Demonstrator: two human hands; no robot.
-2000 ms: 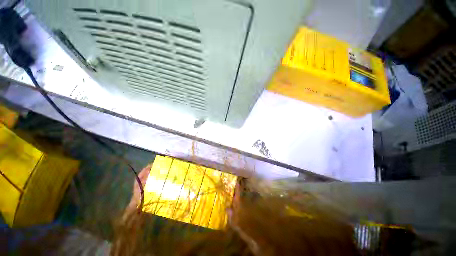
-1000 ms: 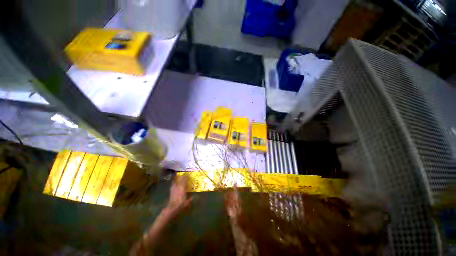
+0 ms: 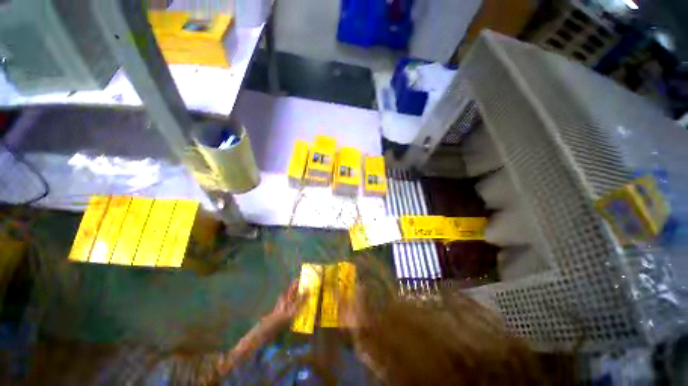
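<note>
Two yellow product boxes (image 3: 323, 298) stand side by side at the bottom centre, a thin dark gap between them. My left hand (image 3: 287, 303) grips their left side. My right hand (image 3: 357, 295) is blurred against their right side, behind brown strands. A row of yellow boxes (image 3: 134, 231) lies on the green bench at left. More yellow boxes (image 3: 443, 228) lie end to end on the roller conveyor (image 3: 407, 197), reaching the shrink tunnel's curtain flaps. Another yellow box (image 3: 363, 234) sits angled just left of the rollers.
Several small boxes (image 3: 347, 172) stand on the white table (image 3: 271, 203). A beige cylinder (image 3: 230, 162) is by the post (image 3: 155, 75). The perforated tunnel guard (image 3: 562, 181) fills the right, with a yellow box (image 3: 634, 209) on top. A larger yellow box (image 3: 192, 38) is on the shelf.
My hands have moved from the yellow line at the rollers down towards me and now hold two boxes. The line at the rollers is shorter. The view has shifted from the machine panel towards the tunnel.
</note>
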